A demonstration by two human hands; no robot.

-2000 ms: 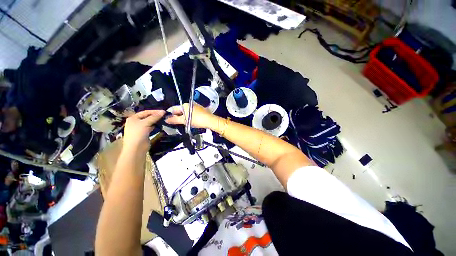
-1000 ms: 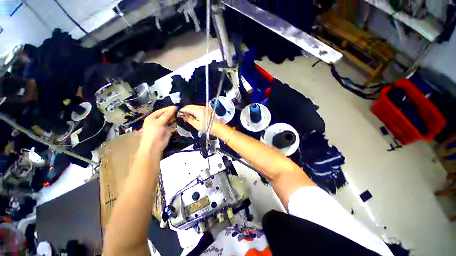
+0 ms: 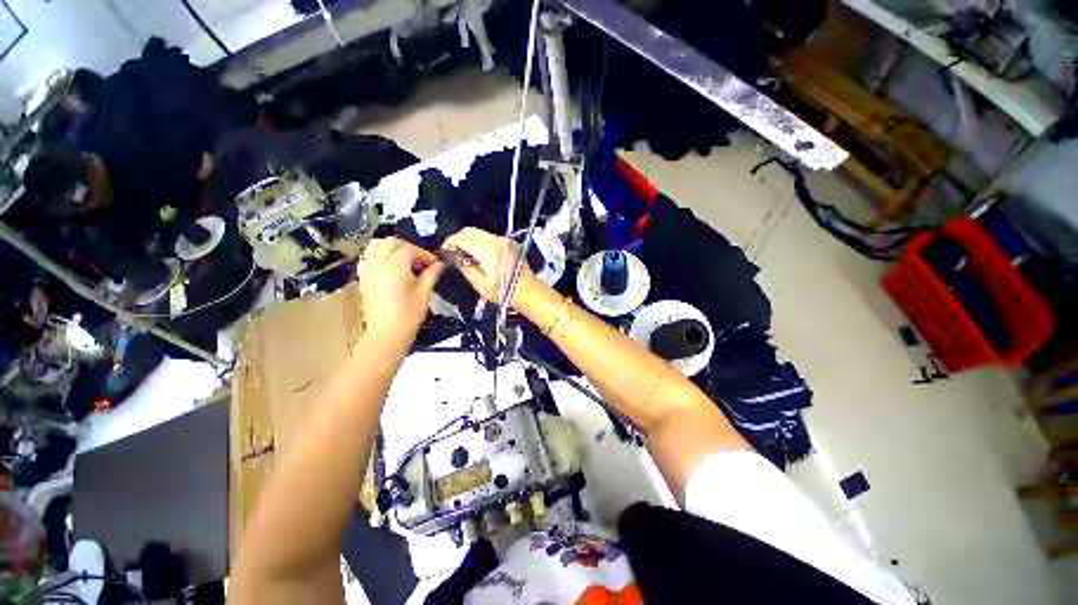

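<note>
My left hand (image 3: 396, 281) and my right hand (image 3: 482, 262) meet beyond the overlock machine, near the thread rods. Their fingertips pinch a small dark piece (image 3: 446, 259), perhaps fabric; its details are too small to tell. The white-grey overlock machine (image 3: 473, 455) stands nearer to me on the white table, with cream tension knobs (image 3: 514, 513) on its near side. A dark fabric piece (image 3: 378, 565) lies at its lower left. A blue thread cone (image 3: 614, 274) and a dark thread cone (image 3: 679, 339) stand on white discs to the right.
A brown cardboard sheet (image 3: 296, 384) lies left of the machine. Another machine head (image 3: 279, 220) stands beyond it. The metal thread stand (image 3: 556, 89) rises behind my right hand. A red crate (image 3: 969, 296) is on the floor at right. A person sits at upper left (image 3: 71, 177).
The view has shifted, so the machine and crate sit differently in the picture. My hands stay together beyond the machine, fingertips still pinching, with my left hand turned slightly more inward.
</note>
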